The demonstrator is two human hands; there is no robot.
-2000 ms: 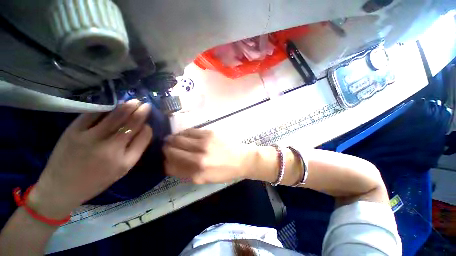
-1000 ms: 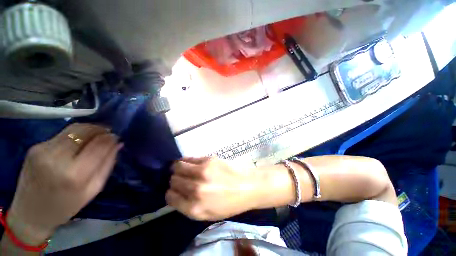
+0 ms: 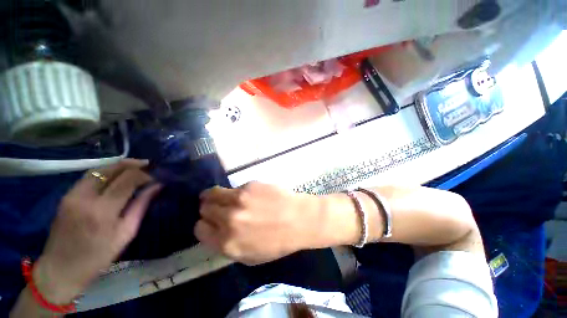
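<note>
A dark navy garment piece [image 3: 177, 214] lies on the machine table at the left, partly under the sewing machine head [image 3: 248, 43]. My left hand [image 3: 102, 211] rests on the cloth with thumb and fingertips pinching it, left of the foot area. My right hand [image 3: 239, 223] is closed on the cloth's right edge, near the table front. The ridged metal block [image 3: 204, 146] sits beside the cloth, just above my hands. The presser foot and needle are too dark and blurred to make out.
A ridged cream knob [image 3: 50, 102] looms at upper left. A red-orange tray [image 3: 292, 93] with pale scraps, a slim black tool [image 3: 379, 87] and a blue-grey decorated case [image 3: 459, 109] lie to the right. Ruler marks [image 3: 367, 163] run along the table. A blue crate [image 3: 513, 267] stands at lower right.
Since two seconds ago my left hand has drawn back from the foot area toward the left. My right hand has moved slightly nearer the table front, still on the cloth. The camera view has shifted.
</note>
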